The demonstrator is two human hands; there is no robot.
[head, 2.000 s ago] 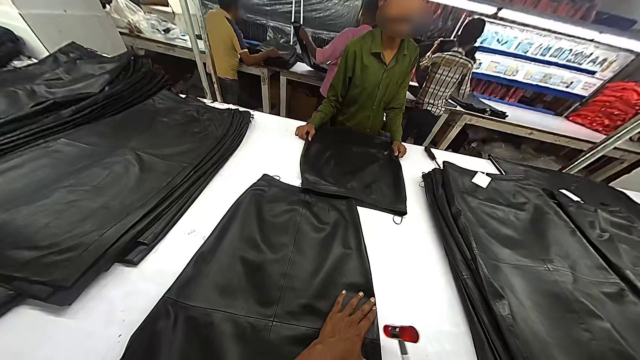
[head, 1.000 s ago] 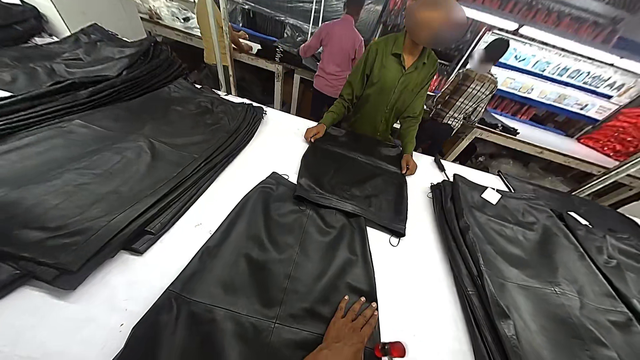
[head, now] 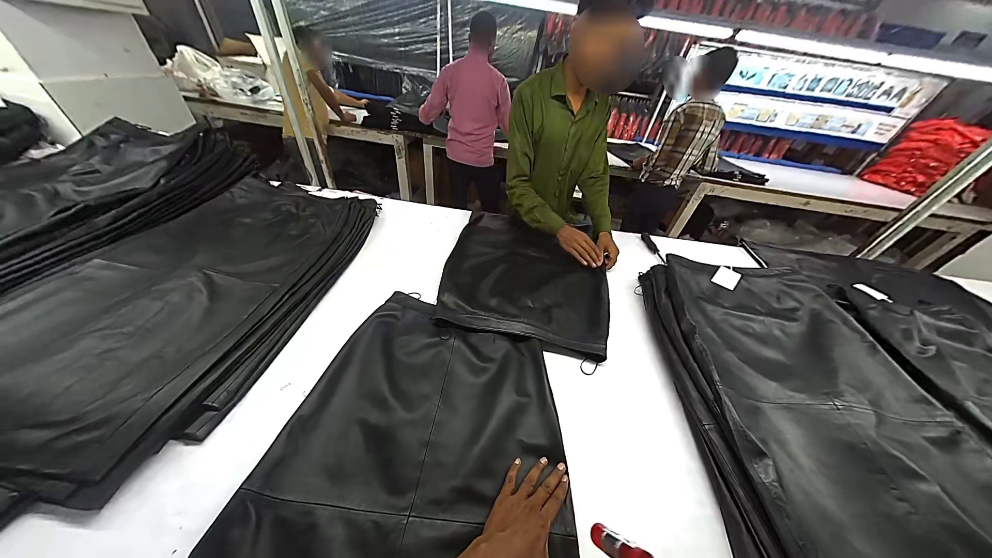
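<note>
My left hand [head: 523,511] lies flat, its fingers slightly spread, near the right edge of a black leather skirt [head: 387,434] with visible seams. It presses on the skirt without gripping it. My right hand is out of view. A small red object with a pale part [head: 616,540] lies to the right of my left hand, cut off by the frame's lower edge. A second black leather garment [head: 527,287] overlaps the skirt's top end. Across the table, a person in a green shirt [head: 558,147] has both hands at that garment's upper right edge, fingers close together.
Stacked black leather garments [head: 155,294] cover the left of the white table [head: 620,434]. More lie at the right, one with a white tag [head: 726,277]. A dark-handled tool [head: 651,246] rests near the far edge. Other people stand at benches behind.
The person across has moved both hands from the garment's two sides to its upper right edge. My left hand stays flat on the skirt.
</note>
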